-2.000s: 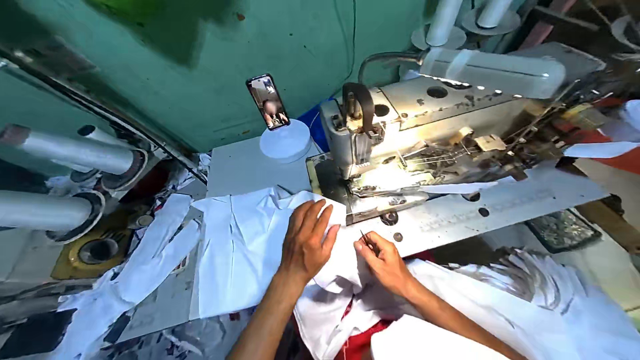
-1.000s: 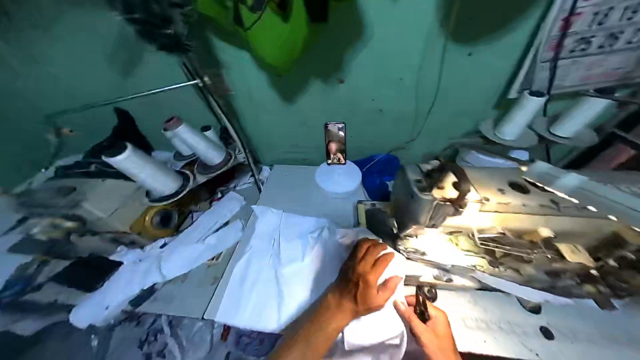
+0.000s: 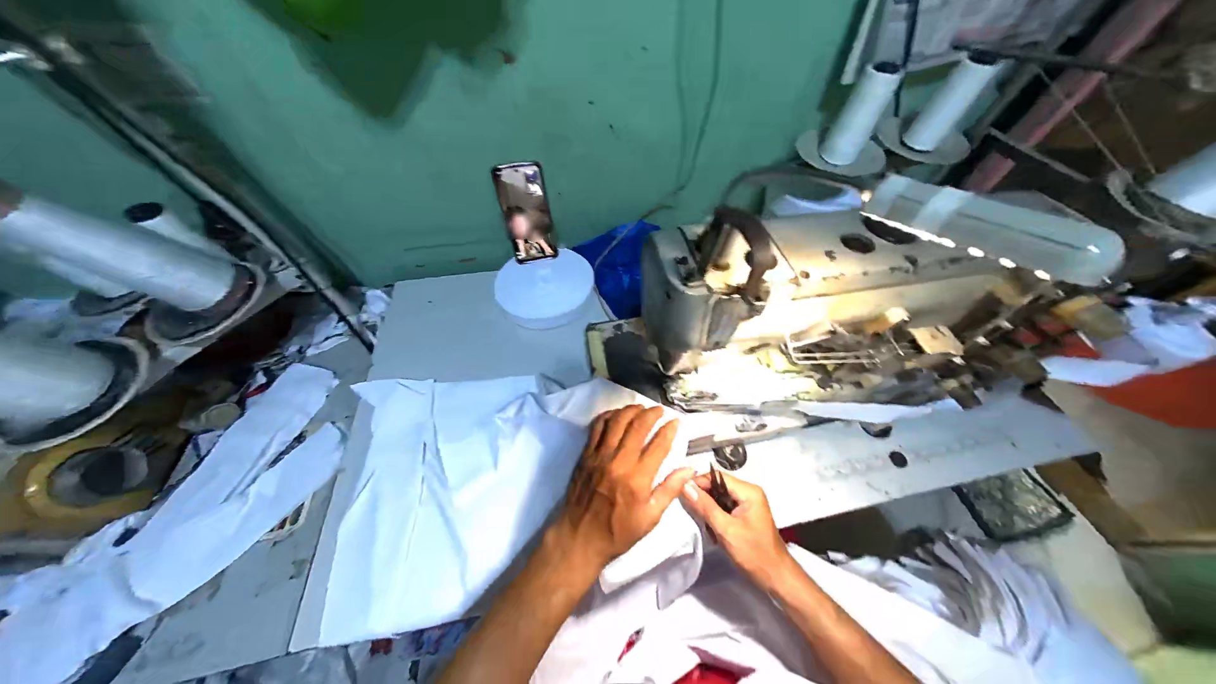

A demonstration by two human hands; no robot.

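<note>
White fabric (image 3: pixel 446 494) lies spread over the light table, left of and in front of the sewing machine (image 3: pixel 807 275). My left hand (image 3: pixel 622 475) rests on this fabric with its fingers pointing toward the machine's lit needle area; the palm side is hidden. Beside it, my right hand (image 3: pixel 741 518) holds a small dark tool (image 3: pixel 722 486), seemingly thread snips, and its thumb and fingertip touch the fabric edge near my left thumb. More white cloth hangs over the table's front edge below both hands, with some red showing in its folds.
A phone (image 3: pixel 525 211) stands by a round white container (image 3: pixel 543 290) behind the fabric. Thread cones (image 3: pixel 860 114) stand at back right, others at left. White strips (image 3: pixel 218 494) lie at left, and a stack of white pieces (image 3: pixel 988 579) at lower right.
The view has swung away and back. Both hands stay close together at the fabric by the machine; the dark tool stands up more in view a second ago than now.
</note>
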